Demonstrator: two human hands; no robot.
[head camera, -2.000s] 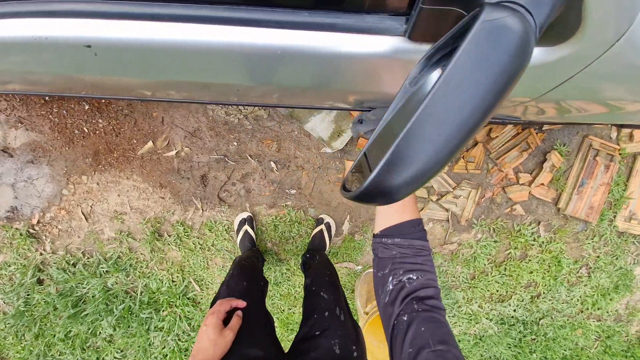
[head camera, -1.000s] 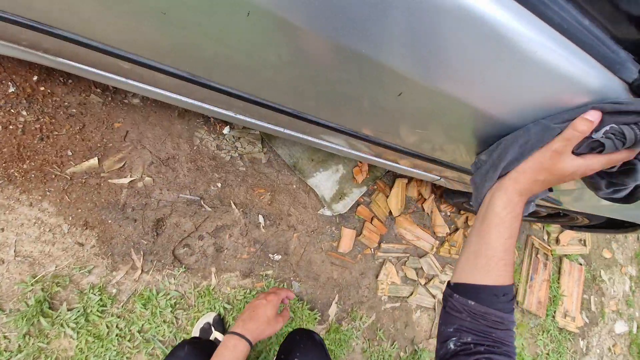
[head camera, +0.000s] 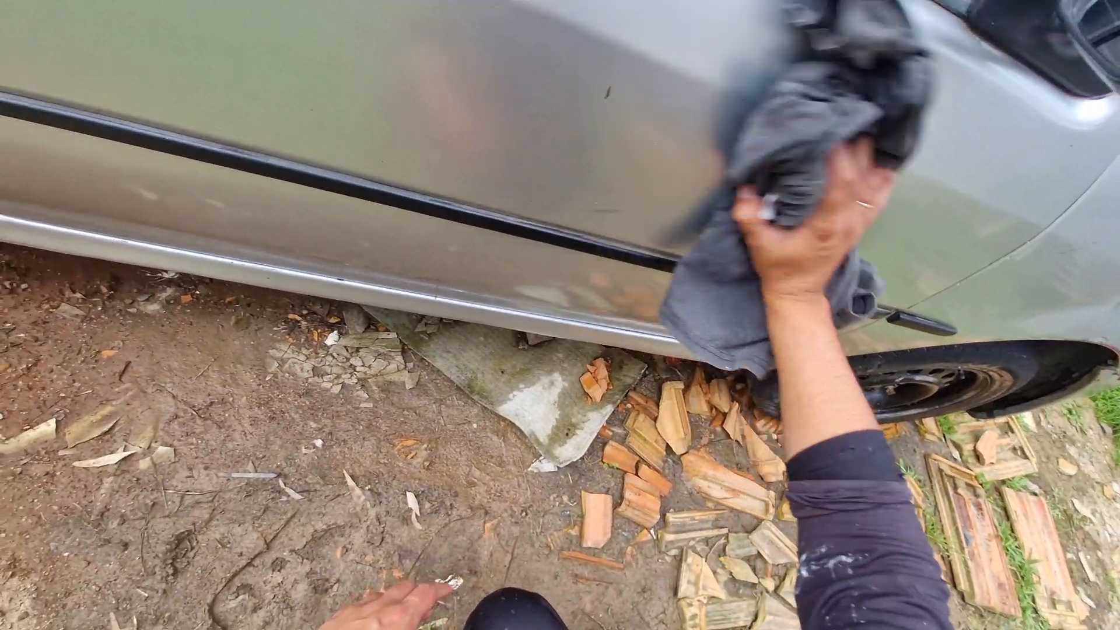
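My right hand (head camera: 809, 227) grips a dark grey cloth (head camera: 731, 297), which lies bunched against the silver car door (head camera: 525, 114) near its front edge. Part of the cloth hangs over the black side moulding (head camera: 350, 188); its upper end is blurred. Low in the view, my left hand (head camera: 389, 608) is partly cut off by the bottom edge, fingers apart, holding nothing, beside my dark-clad knee (head camera: 514, 610).
Broken clay tile pieces (head camera: 726, 486) litter the ground below the door. A flat grey slab (head camera: 525, 385) juts from under the sill. The front wheel (head camera: 919, 385) is at right, and part of the side mirror (head camera: 1098, 31) shows top right.
The mirror hid my right hand two seconds ago; one second ago it showed with the cloth on the door. The cloth now reaches higher up the panel. The view has shifted strongly.
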